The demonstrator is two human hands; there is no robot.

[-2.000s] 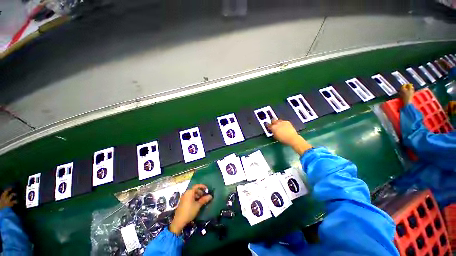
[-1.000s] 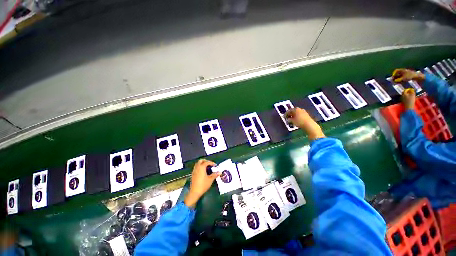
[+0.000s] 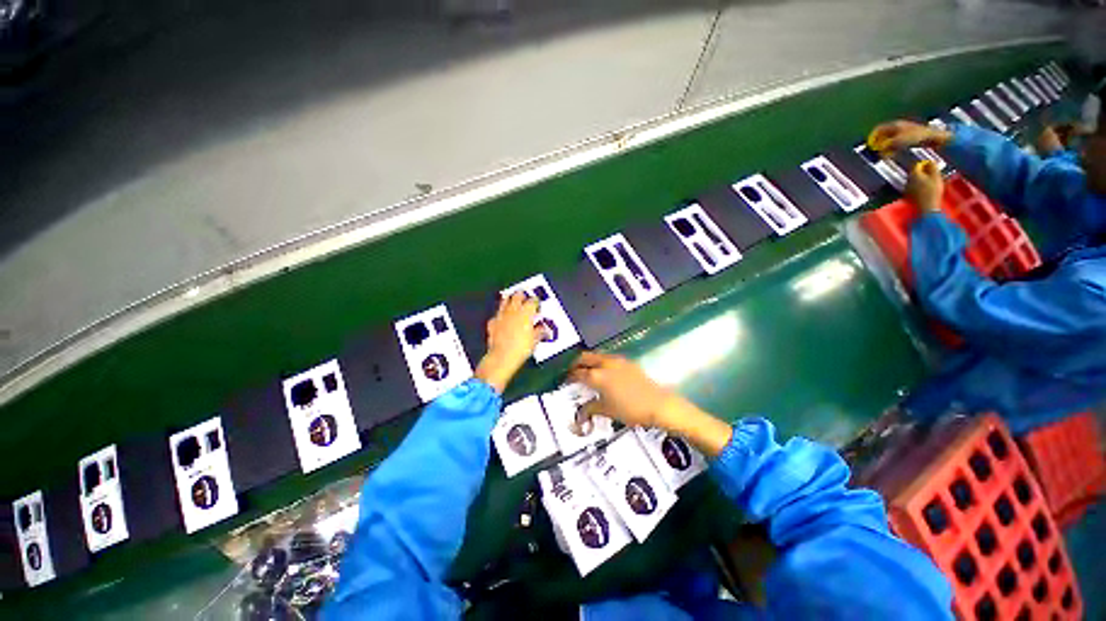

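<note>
My left hand is on the upper part of a white insert tray in the row on the belt. Its fingertips cover a cutout, and any small piece under them is hidden. A round dark mark shows on the tray's lower half. My right hand is over the loose white cards, thumb and fingers bent at the edge of one card; its grip is unclear. Another card lies to the left. Several overlapping cards with round dark marks lie below.
Black boxes lie between the white inserts. A clear bag of black accessories is at lower left. Red-orange pocket trays stand at right. A neighbour in blue sleeves works at the belt with yellow fingertips.
My left hand has moved from beside the cards up to an insert tray. My right hand has come back from the insert row to the cards. The camera view has shifted.
</note>
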